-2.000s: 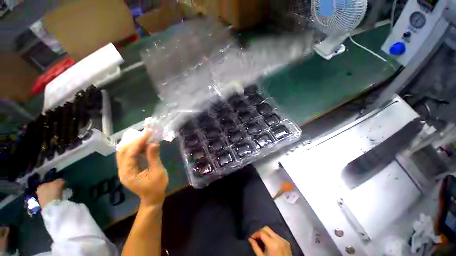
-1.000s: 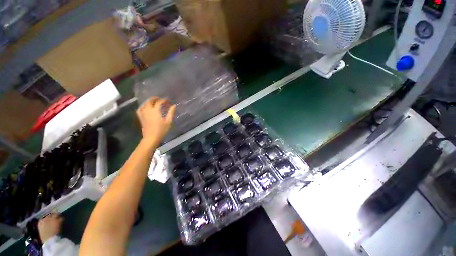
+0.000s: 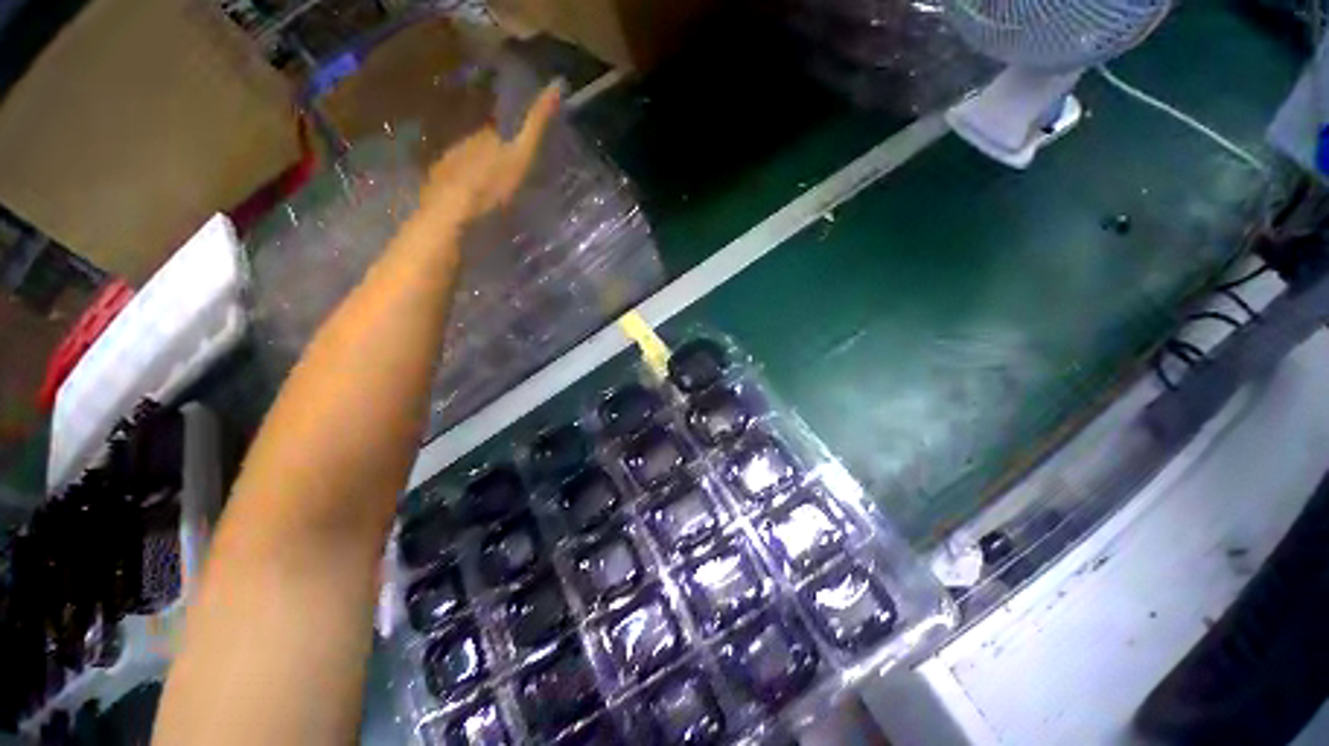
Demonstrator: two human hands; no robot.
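Observation:
A clear blister tray (image 3: 940, 609) with a grid of square pockets holding black housings lies on the green bench in front of me, its lower edge cut off by the picture. Behind it, past a pale rail, lies a stack of clear-grey empty trays (image 3: 503, 313). My left hand (image 3: 488, 163) is over the far part of this stack, arm stretched forward, with a finger pointing up and away. The hand is blurred, and I cannot tell whether its fingers touch or hold a tray. My right hand is not in view.
A white fan (image 3: 1020, 110) stands at the back right. A white rack of black parts (image 3: 204, 481) and a white foam-like tray (image 3: 153, 343) are at the left. Cartons (image 3: 139, 110) stand behind. A white machine table (image 3: 1079, 583) is at the lower right. Yellow tape (image 3: 644, 343) is on the rail.
The view has moved closer to the bench. My left hand has gone from the near left, where a clear sheet was moving, to over the far stack. My right hand has left the picture.

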